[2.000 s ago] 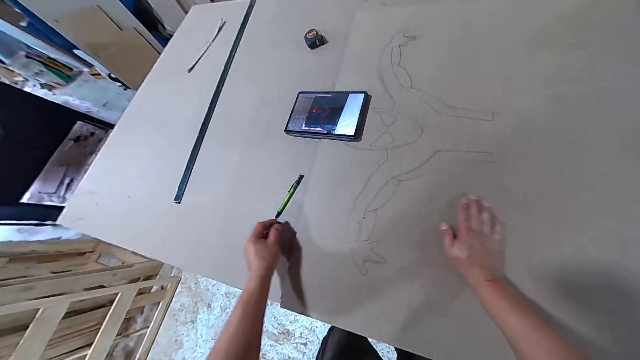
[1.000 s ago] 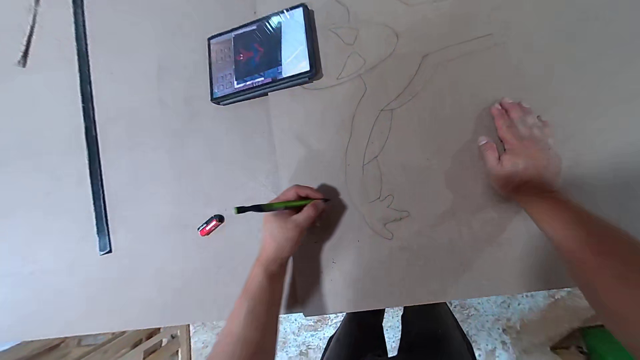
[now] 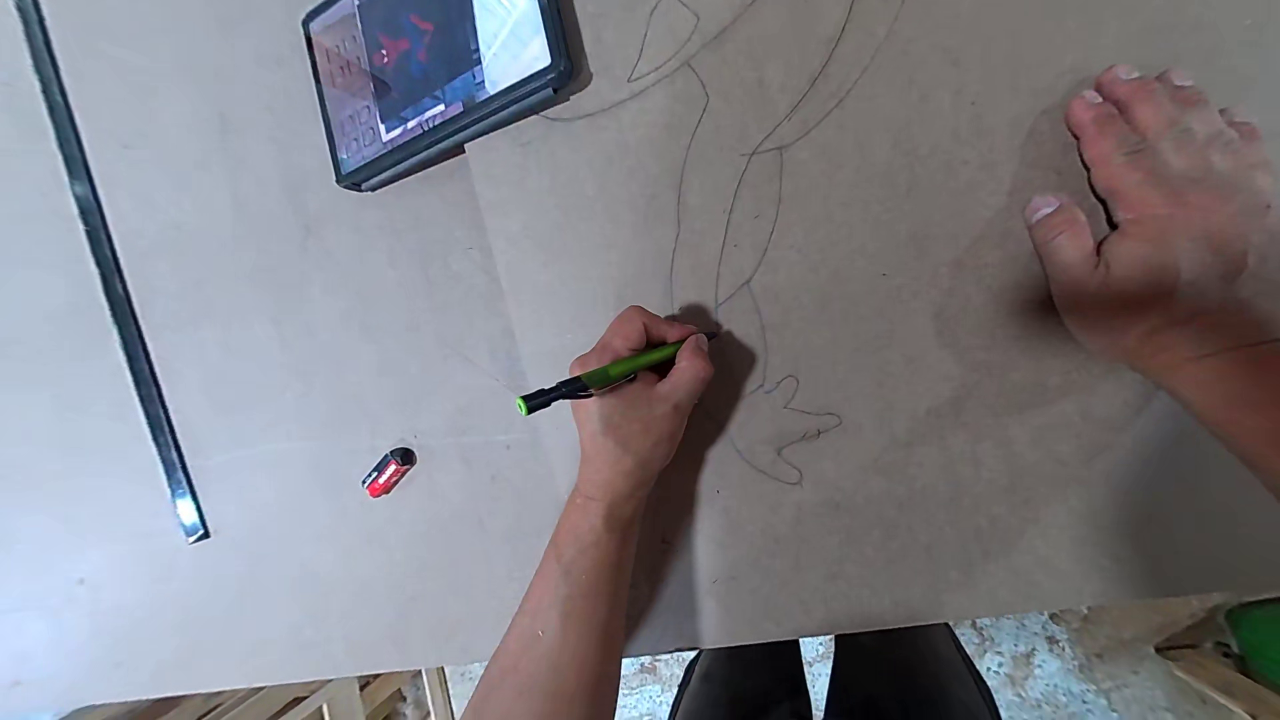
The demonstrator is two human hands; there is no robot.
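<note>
My left hand (image 3: pixel 640 410) holds a green and black mechanical pencil (image 3: pixel 625 370), its tip on the brown paper sheet (image 3: pixel 900 500) beside a pencil-drawn arm. The drawn lines run from the top of the view down to a drawn hand (image 3: pixel 800 430) with spread fingers, just right of my left hand. My right hand (image 3: pixel 1170 190) lies palm down on the paper at the upper right, holding nothing. A small red and black eraser (image 3: pixel 388 473) lies left of my left hand. At the upper left a tablet (image 3: pixel 440 80) in a dark case shows a red and blue figure.
A long dark metal strip (image 3: pixel 120 290) lies along the left side of the table. Past the near table edge are my legs in dark trousers (image 3: pixel 840 680), wooden slats (image 3: pixel 340 695) at the lower left, a speckled floor and a green object (image 3: pixel 1255 635) at the lower right.
My left hand has brought the pencil over to the drawn arm; two seconds ago it was away to the left of the drawing. The view has moved much closer to the paper.
</note>
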